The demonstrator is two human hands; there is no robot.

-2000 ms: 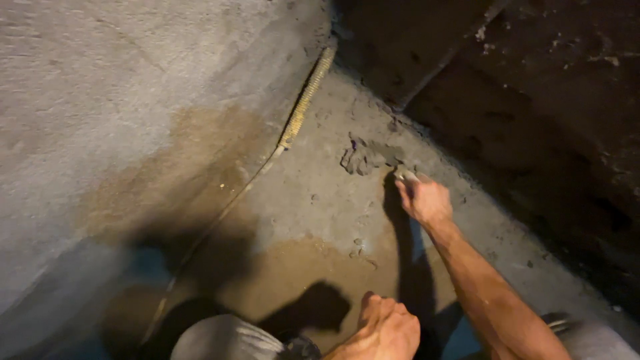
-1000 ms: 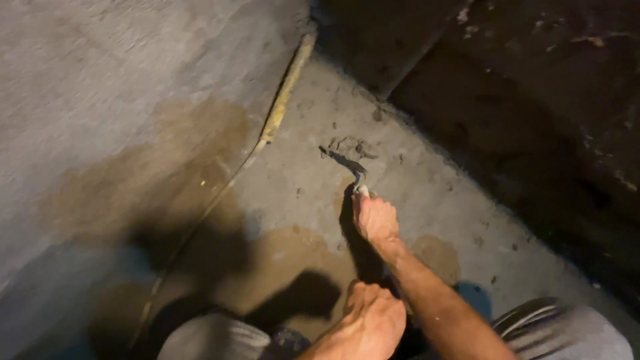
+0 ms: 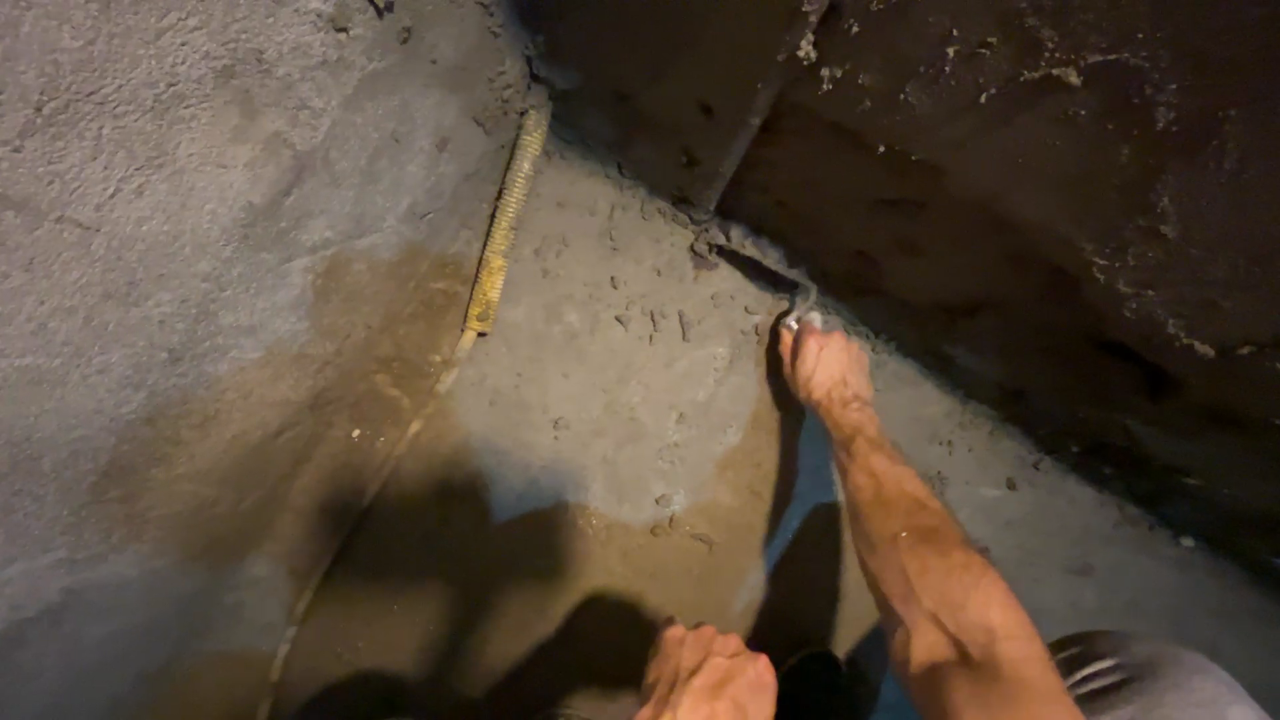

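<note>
My right hand (image 3: 828, 368) is closed around the handle of a trowel (image 3: 765, 270), whose dark, narrow blade is seen nearly edge-on. The blade points up and left along the foot of the dark wall. Beside its tip lies a small clump of wet mortar or mud (image 3: 705, 243). My left hand (image 3: 708, 675) is curled in a fist at the bottom of the view, low over the floor; whether it holds anything is hidden.
A yellow corrugated conduit (image 3: 508, 220) with a thin cable (image 3: 385, 465) runs down the left side. A rough grey surface (image 3: 200, 180) lies left, a dark wall (image 3: 950, 200) right. Small crumbs dot the grey floor (image 3: 600, 400). My knee (image 3: 1150, 670) is at lower right.
My right hand has moved the trowel from the middle of the grey floor to the foot of the dark wall. The clump seen out on the floor earlier is no longer there.
</note>
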